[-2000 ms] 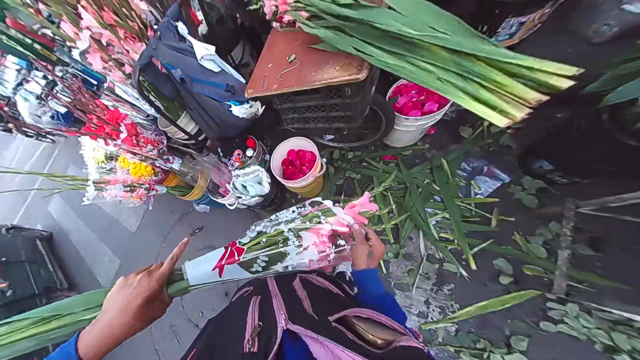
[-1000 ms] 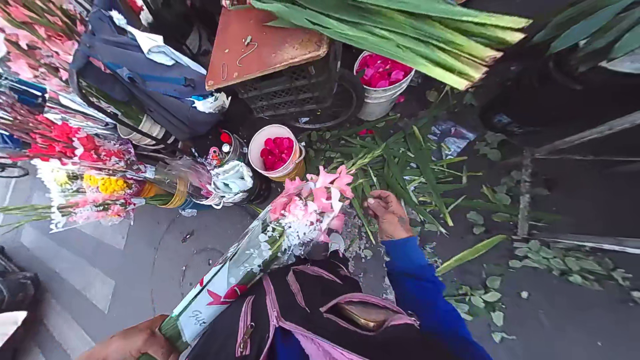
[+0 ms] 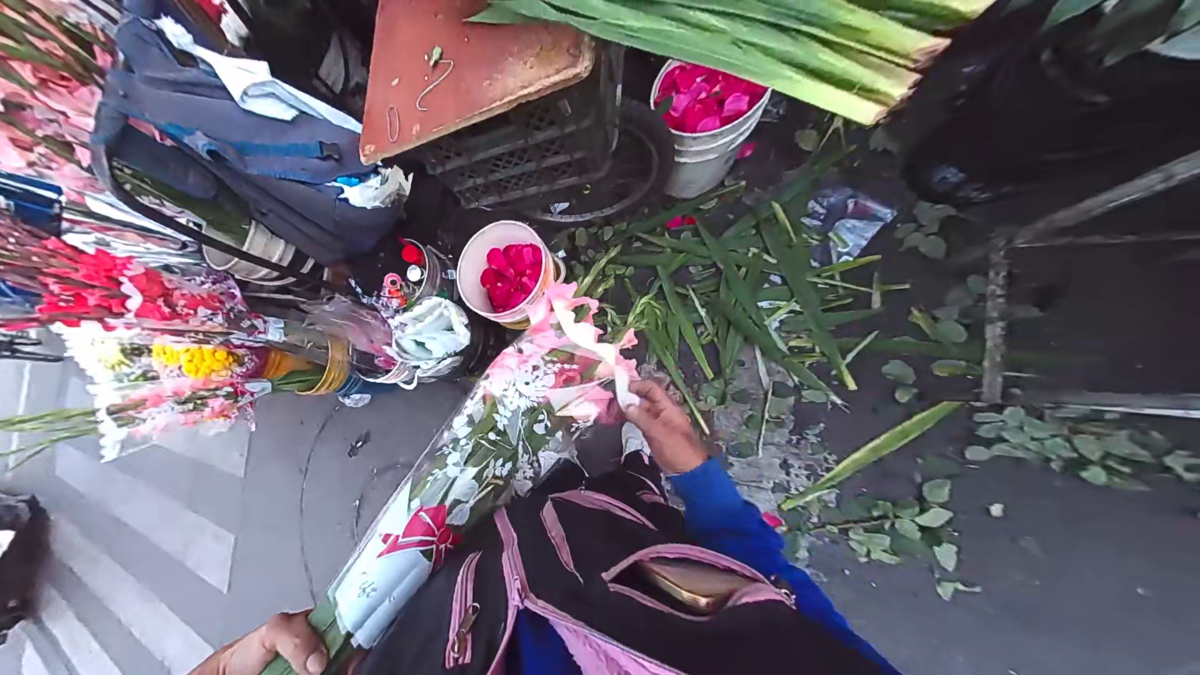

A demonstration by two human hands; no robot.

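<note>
A bouquet of pink gladioli (image 3: 572, 361) lies slantwise in a clear plastic sleeve (image 3: 487, 441) printed with white flowers and a red bow. At the bottom left my left hand (image 3: 272, 647) is closed round its green stems, below the sleeve's pale lower part. My right hand (image 3: 664, 427), in a blue cuff, has its fingertips at the pink blooms by the sleeve's upper end and pinches a petal. Behind the blooms stands a pink-rimmed bucket (image 3: 476, 272) holding magenta petals (image 3: 513, 277).
A white bucket of petals (image 3: 703, 155) stands beside a crate with a reddish board (image 3: 469, 75), near cut green stalks (image 3: 797, 47). Leaves (image 3: 741, 281) litter the ground. Wrapped bouquets (image 3: 187, 361) and a dark blue bag (image 3: 244, 141) are at left. A metal frame (image 3: 996, 319) stands at right.
My right hand, apart from the blooms one second ago, now touches them. Two seconds ago it was at the bouquet's flower end. The bouquet has tilted from nearly level to a slant.
</note>
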